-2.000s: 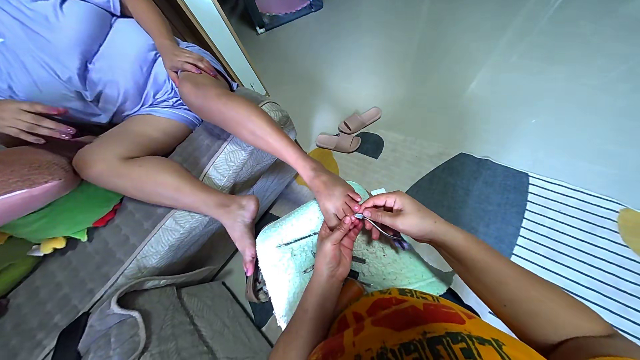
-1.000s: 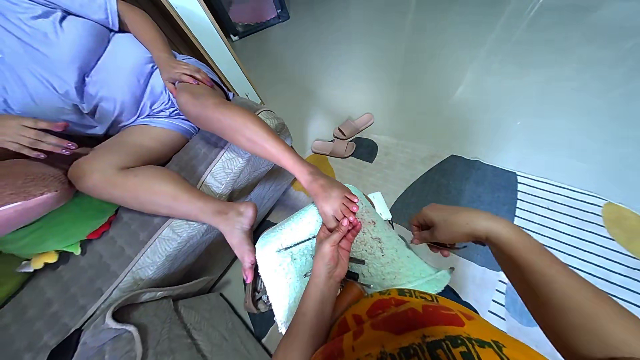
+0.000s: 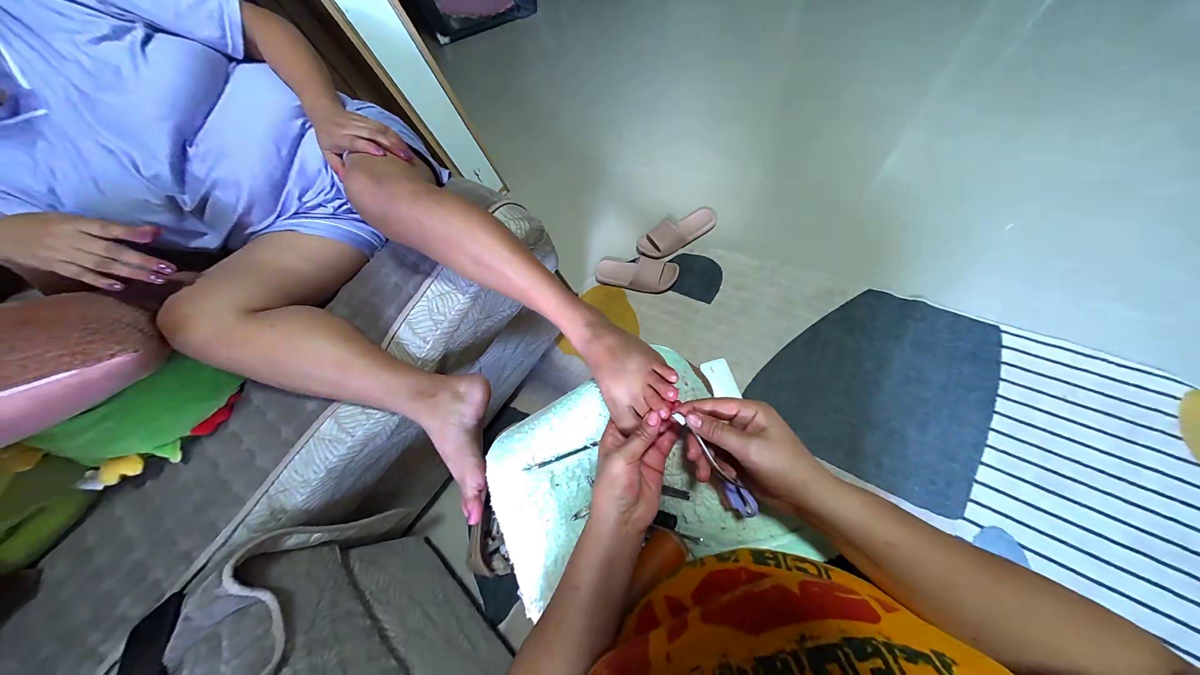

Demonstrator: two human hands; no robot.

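Observation:
Another person's bare foot (image 3: 630,370) with pink-painted toenails rests on a pale green towel (image 3: 544,497). My left hand (image 3: 637,469) holds its toes from below, thumb and fingertips pinched at them. My right hand (image 3: 750,436) is at the same toes, pinching a small white piece (image 3: 679,419). A thin metal tool with purple handles (image 3: 739,497) hangs under my right palm; its tip and exact kind are unclear. Slender dark and metal tools (image 3: 567,457) lie on the towel, partly behind my left hand.
The other person sits on a grey mattress (image 3: 309,469), one leg reaching over to the towel, the other foot (image 3: 455,431) left of it. Tan slippers (image 3: 675,234) are on the floor beyond. A patterned rug (image 3: 891,403) lies at right. A small white object (image 3: 720,378) sits at the towel's far edge.
My right hand was apart from the foot, to the right, one second ago, and is back at the toes. My left hand has stayed at the toes.

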